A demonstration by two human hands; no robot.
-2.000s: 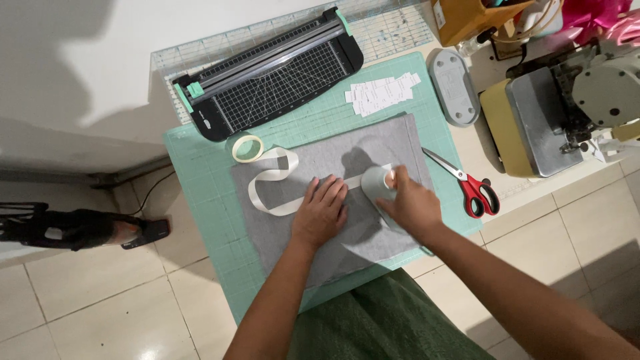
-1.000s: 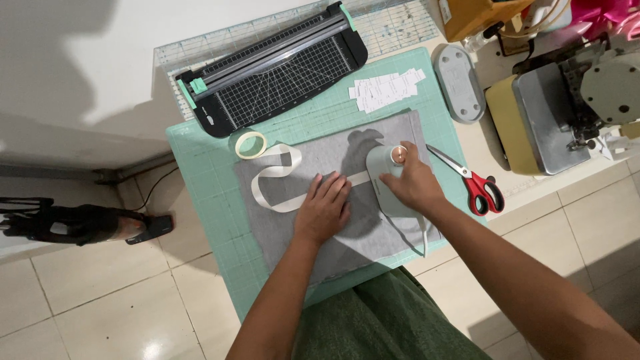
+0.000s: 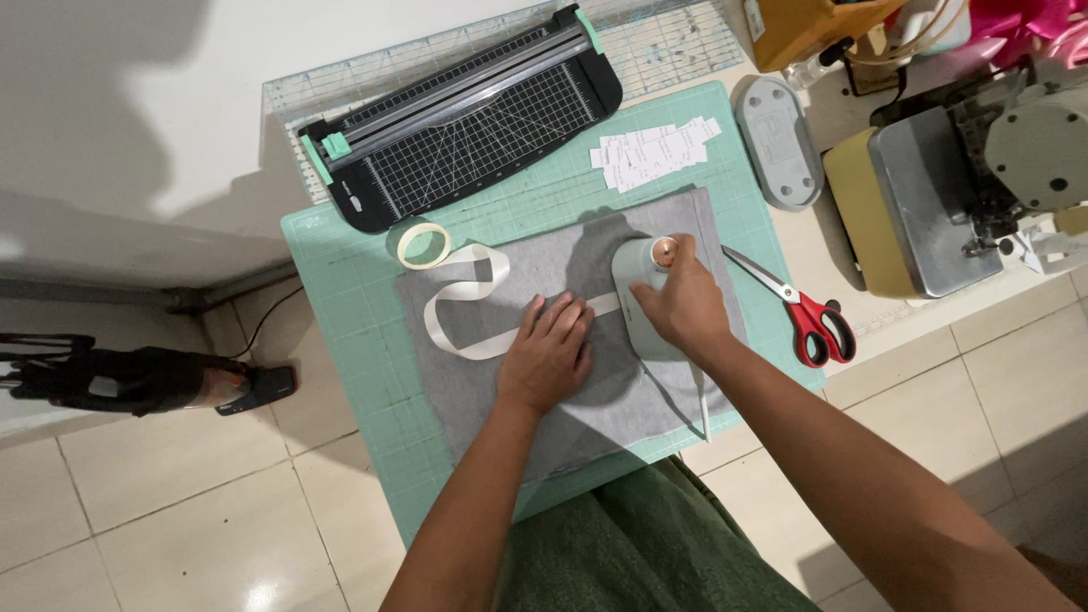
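Note:
A grey cloth (image 3: 586, 399) lies folded on a green cutting mat (image 3: 374, 408). On it a white ribbon (image 3: 476, 348) curls at the left, then runs right under my left hand (image 3: 548, 348), which presses it flat with its fingers near together. My right hand (image 3: 684, 297) is closed around the handle of a pale grey mini iron (image 3: 633, 297), which stands over the ribbon's right part and hides its end. The iron's cord hangs toward the near edge. A roll of masking tape (image 3: 424, 246) touches the cloth's upper left corner.
Red-handled scissors (image 3: 820, 327) lie right of the cloth, blades toward it. Behind are a black paper trimmer (image 3: 476, 119), a clear ruler (image 3: 680, 51) and white printed paper strips (image 3: 654, 153). A grey oval base (image 3: 778, 140) and a sewing machine (image 3: 926, 195) stand at the right.
Two seconds ago the iron was tilted and its shape was partly hidden by my right hand; now its body shows broadly over the ribbon. My left hand has stayed on the ribbon.

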